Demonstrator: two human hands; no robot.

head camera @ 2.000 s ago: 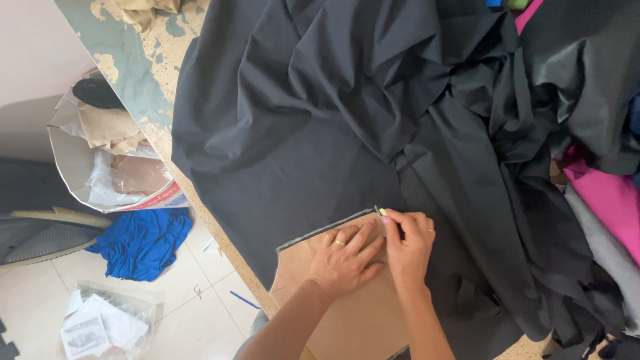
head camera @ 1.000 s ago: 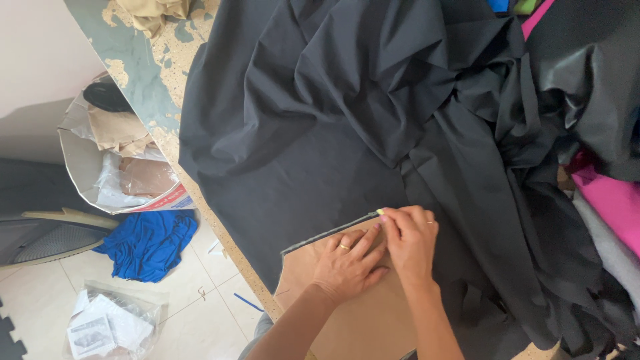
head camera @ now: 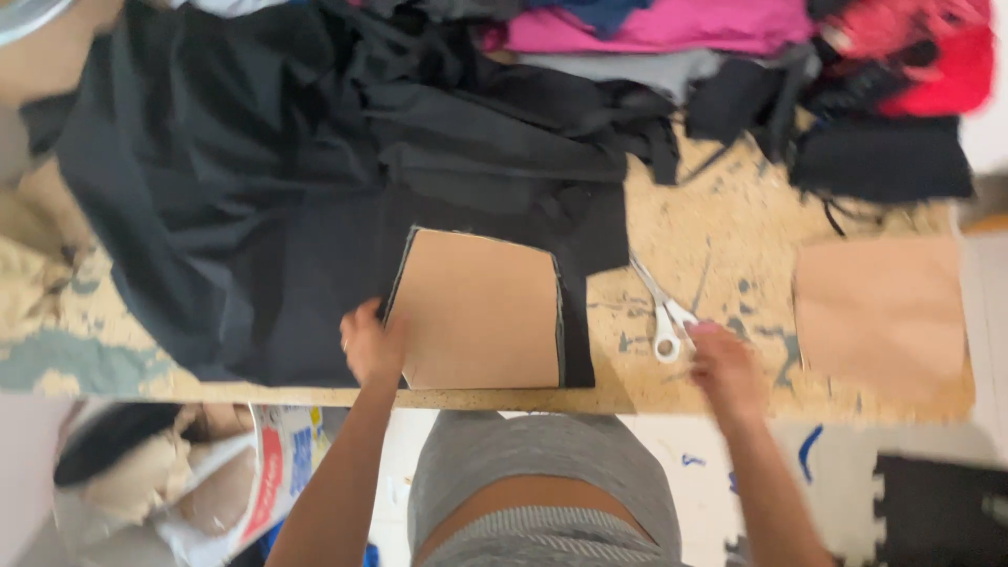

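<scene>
A brown paper pattern piece lies on black fabric at the table's near edge, with a chalk-like line along its sides. My left hand rests at the pattern's left edge, fingers apart, holding nothing. White-handled scissors lie on the table right of the fabric, blades pointing up and left. My right hand, blurred, is at the scissors' right handle loop; whether its fingers grip the loop or only touch it is unclear. The chalk is not visible.
Another brown paper piece lies on the worn wooden table at right. Pink fabric, red fabric and black scraps are piled along the far side. Below the left edge stands a bag of scraps.
My right hand has left the pattern's top corner, where it held a small pale piece, and is now by the scissors. My left hand has moved to the pattern's left edge. The view has turned strongly.
</scene>
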